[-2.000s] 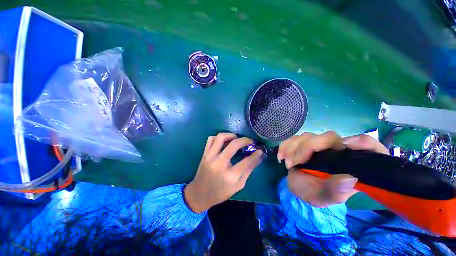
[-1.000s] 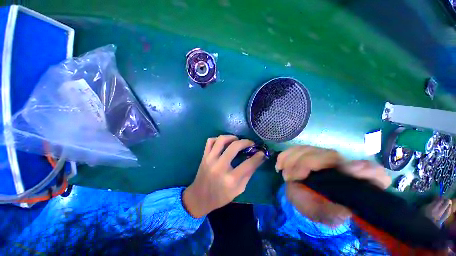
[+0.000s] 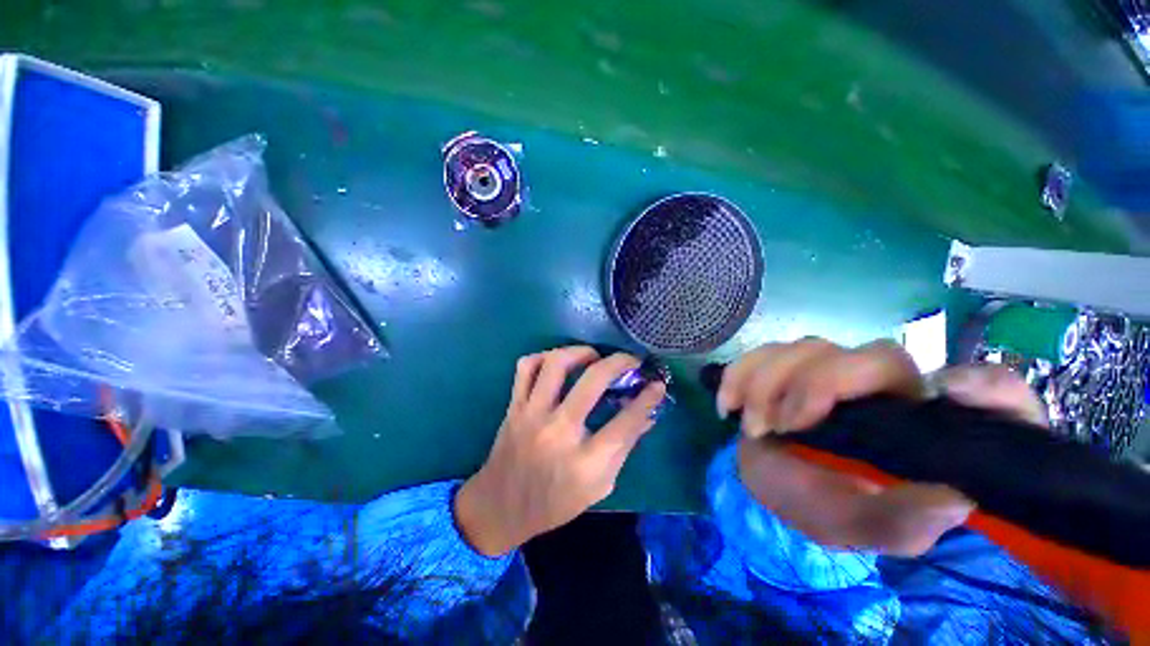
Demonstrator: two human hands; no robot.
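Note:
My left hand (image 3: 551, 442) holds a small shiny round unit (image 3: 638, 382) between its fingertips on the green surface. My right hand (image 3: 858, 442) is closed around a black and orange electric screwdriver (image 3: 971, 454), which is slightly blurred. The screwdriver's dark tip (image 3: 711, 375) points left towards the unit, with a small gap between them. A round dark screw dish (image 3: 685, 273) with a dotted bottom lies just above both hands. Another round unit (image 3: 482, 179) lies loose at upper left of the dish. Screws are too small to make out in the fingers.
A clear plastic bag (image 3: 189, 303) lies at the left against a blue box (image 3: 78, 177), with tubes below it. At the right are a white paper slip (image 3: 924, 341), a grey metal post (image 3: 1053, 276), a green roll (image 3: 1028, 331) and a pile of shiny parts (image 3: 1105, 379).
The right hand and screwdriver have shifted slightly right and away from the unit. The left hand keeps its hold. The whole view has shifted a little, moving the bag, dish and loose unit left.

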